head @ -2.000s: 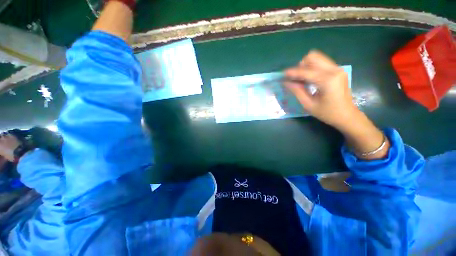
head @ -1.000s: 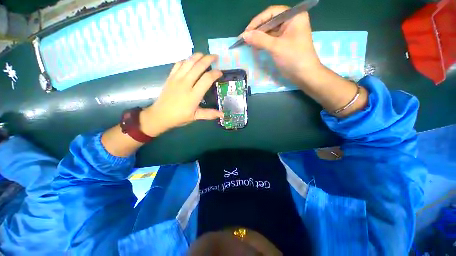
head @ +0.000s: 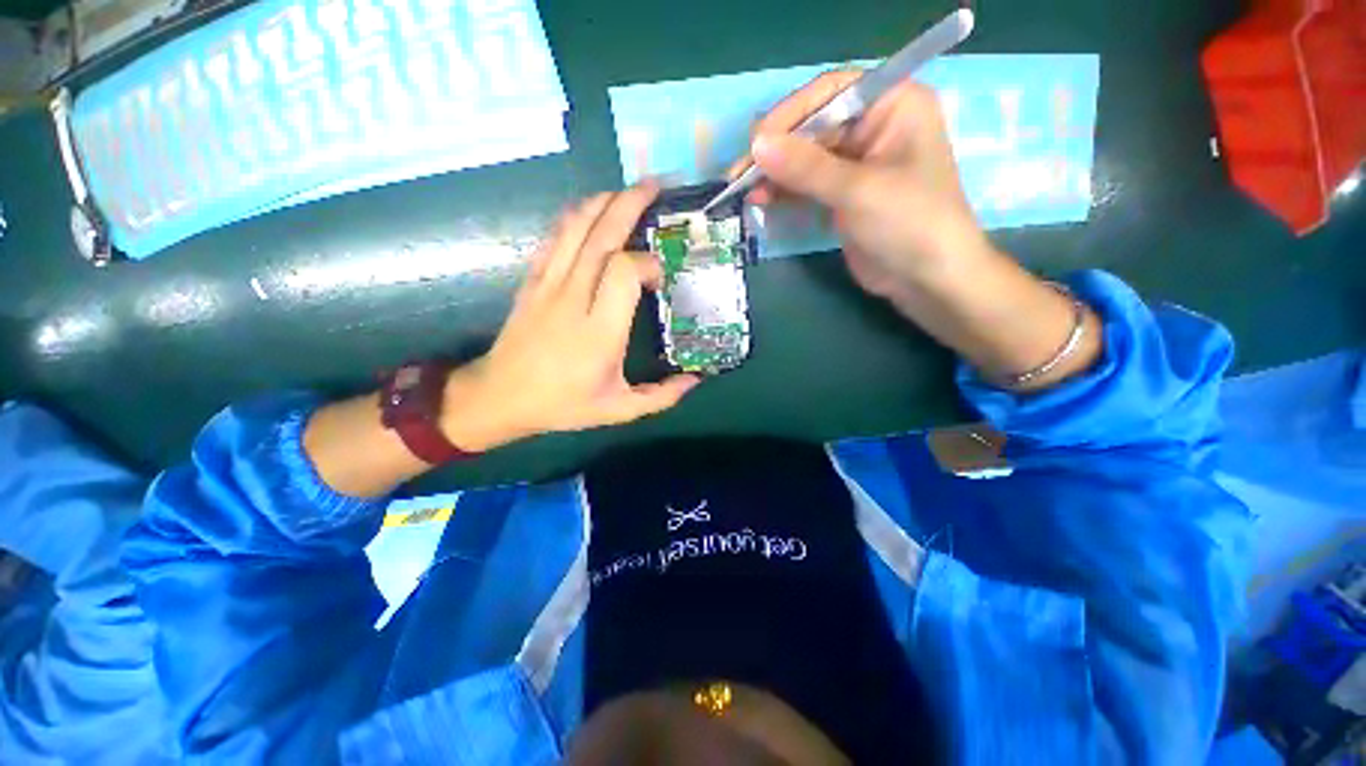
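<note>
The phone unit (head: 703,296), with green board, silver-white metal area and black rim, lies on the bench in front of me. My left hand (head: 577,322) grips it by its left side and lower end. My right hand (head: 884,187) holds the silver tweezers (head: 899,68); their tips are at the phone's top end, at a small pale spot. Whether the tips hold an adhesive piece cannot be told. The light blue sticker sheet in use (head: 1019,142) lies behind the phone, partly hidden by my right hand.
Spare sticker sheets (head: 322,112) with rows of white shapes lie at the upper left, a wristwatch-like object (head: 83,225) at their left edge. A red bin (head: 1291,112) stands at the far right. Other people's blue sleeves show at both sides.
My left hand has come back from the far upper left and now holds a phone. My right hand has moved the tweezers from the sticker sheet to the phone's top end.
</note>
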